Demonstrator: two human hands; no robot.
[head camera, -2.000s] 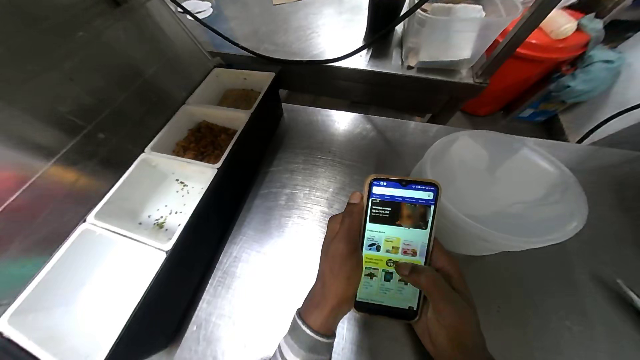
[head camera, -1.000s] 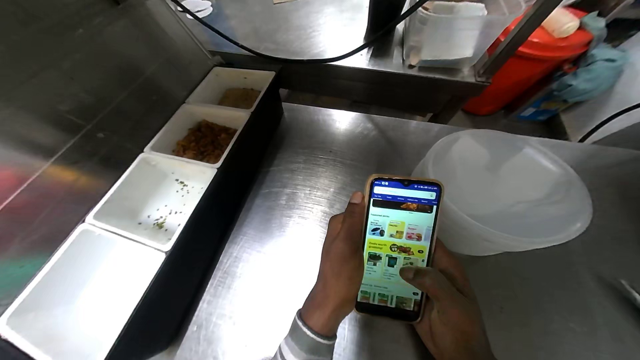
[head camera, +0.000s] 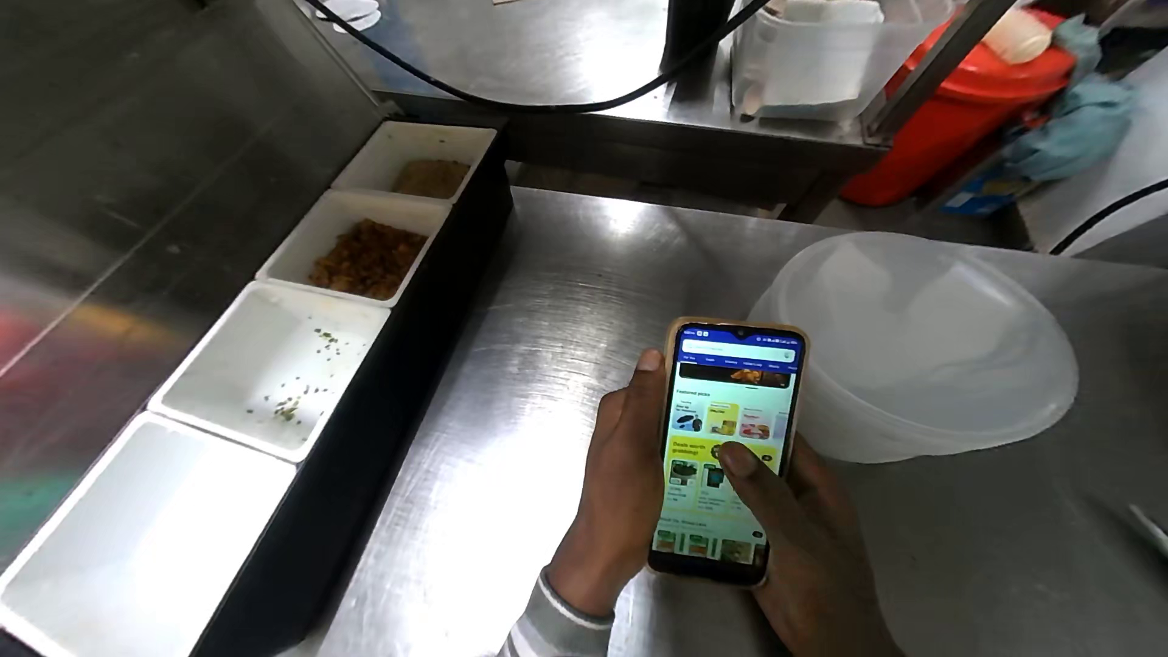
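Observation:
A smartphone (head camera: 725, 456) in a tan-edged case is held upright over the steel counter, its screen lit with rows of product pictures. My left hand (head camera: 620, 484) grips its left edge, the thumb along the side. My right hand (head camera: 808, 538) holds the lower right edge from behind, and its thumb lies on the middle of the screen. Just beyond the phone, to the right, a translucent plastic tub (head camera: 922, 338) rests on the counter. The fingers behind the phone are mostly hidden.
Along the left runs a black holder with white bins (head camera: 269, 365), some holding brown food and green bits. A raised steel shelf (head camera: 584, 137) bears a clear container (head camera: 803, 64). A black cable (head camera: 557, 107) crosses it. Behind stands a red bin (head camera: 967, 100).
The page on the phone screen has shifted between the frames, and my right thumb has moved slightly on it. Both hands keep hold of the phone in about the same place.

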